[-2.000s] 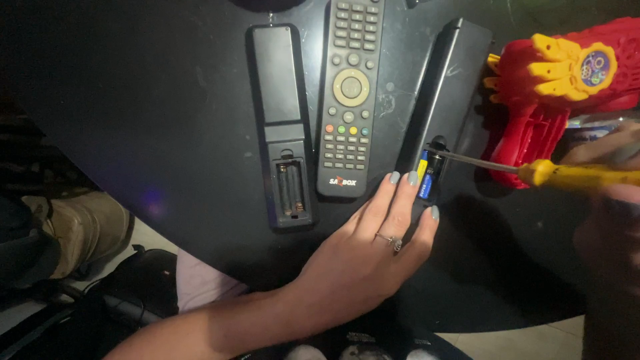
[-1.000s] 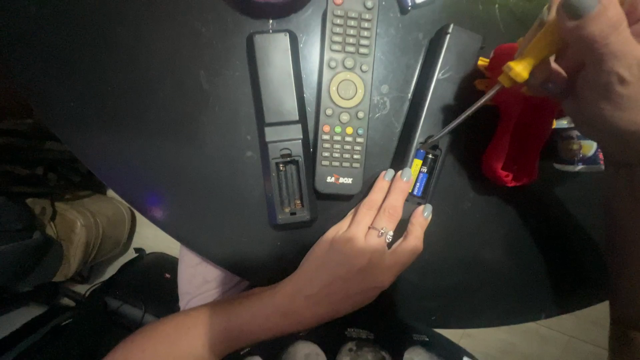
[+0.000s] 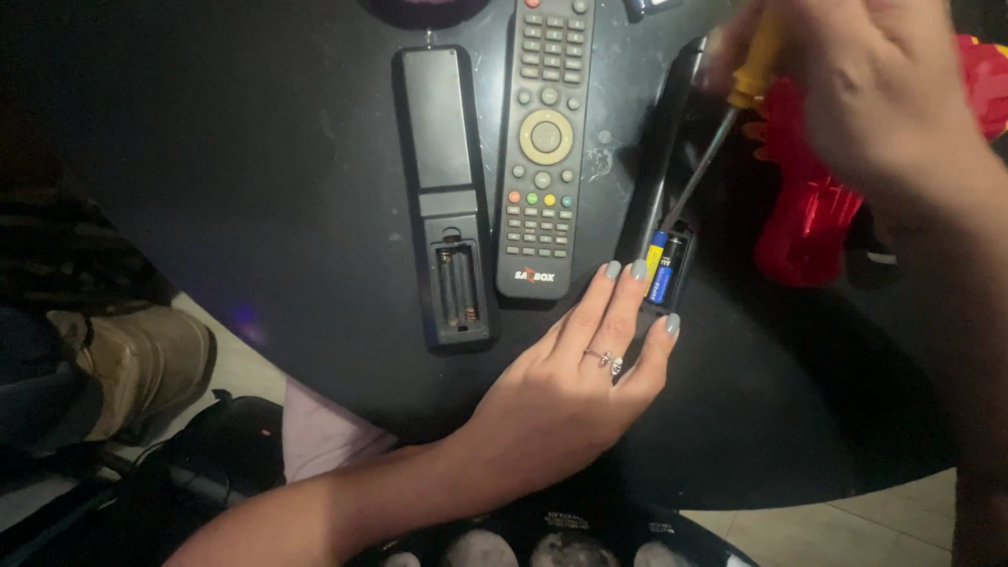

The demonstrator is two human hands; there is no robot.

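My left hand rests its fingertips on the lower end of a black remote control, beside its uncovered battery bay. Two AAA batteries with blue and yellow wrappers lie in that bay. My right hand grips a screwdriver by its yellow handle; the metal shaft slants down and its tip is at the upper end of the batteries. Left of these, a grey remote control lies buttons up. Farther left, another black remote lies face down, its battery bay uncovered and its contacts showing.
A red and yellow plastic toy lies at the right, partly behind my right hand. The round black table curves along the left and bottom. A dark round object sits at the top edge. Beige shoes show at the left, below the table.
My right hand has moved up and left with the screwdriver, whose shaft was nearly level and is now steep. My left hand has stayed at the remote's lower end.
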